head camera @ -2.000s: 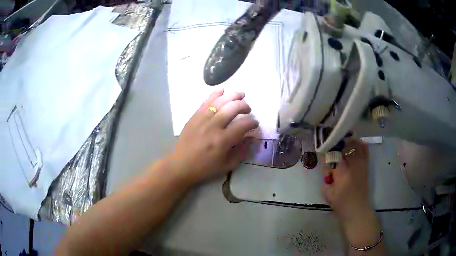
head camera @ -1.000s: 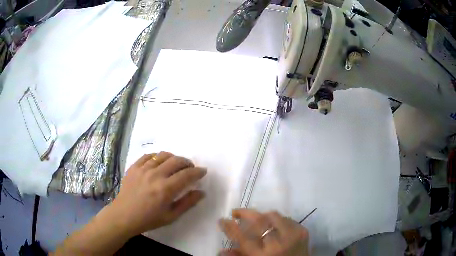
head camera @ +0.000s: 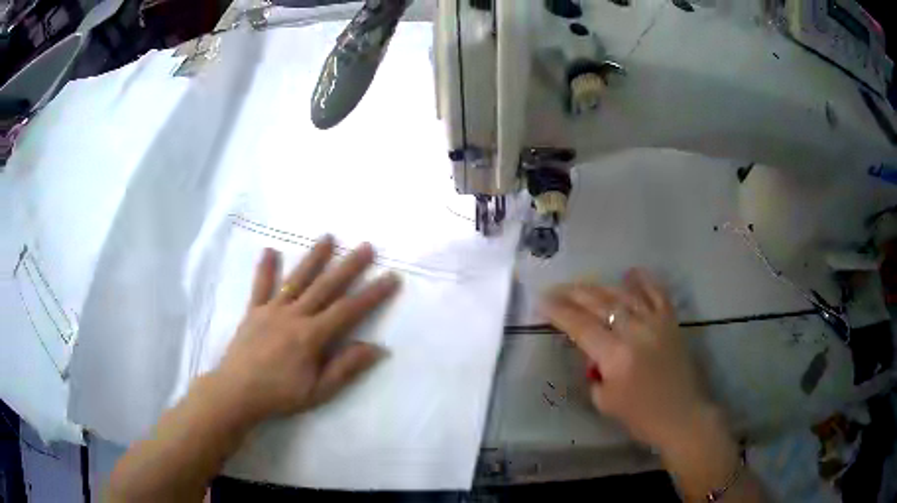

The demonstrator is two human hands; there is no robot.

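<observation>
A white fabric panel point(head camera: 423, 393) lies under the machine head, its right edge running down from near the needle. Dark double topstitching point(head camera: 285, 235) crosses it. My left hand point(head camera: 305, 339) lies flat on the panel below this stitching, fingers spread, holding nothing. My right hand point(head camera: 629, 349) is slightly blurred, right of the panel's edge and below the tension knobs. A small red handle end point(head camera: 593, 373) shows at its palm; the rest of this tool is hidden. The presser foot point(head camera: 489, 213) is at the panel's upper right.
The off-white machine head point(head camera: 482, 88) stands above the panel. A grey wrapped oval point(head camera: 346, 83) hangs left of it. A second white piece point(head camera: 44, 324) with a stitched slanted shape lies far left. Thin pale thread point(head camera: 772, 260) and a small dark tool point(head camera: 831, 316) lie at right.
The panel has shifted and turned, now spreading left over part of the second piece. My left hand has moved slightly up and right with fingers spread; my right hand moved up and right, off the panel.
</observation>
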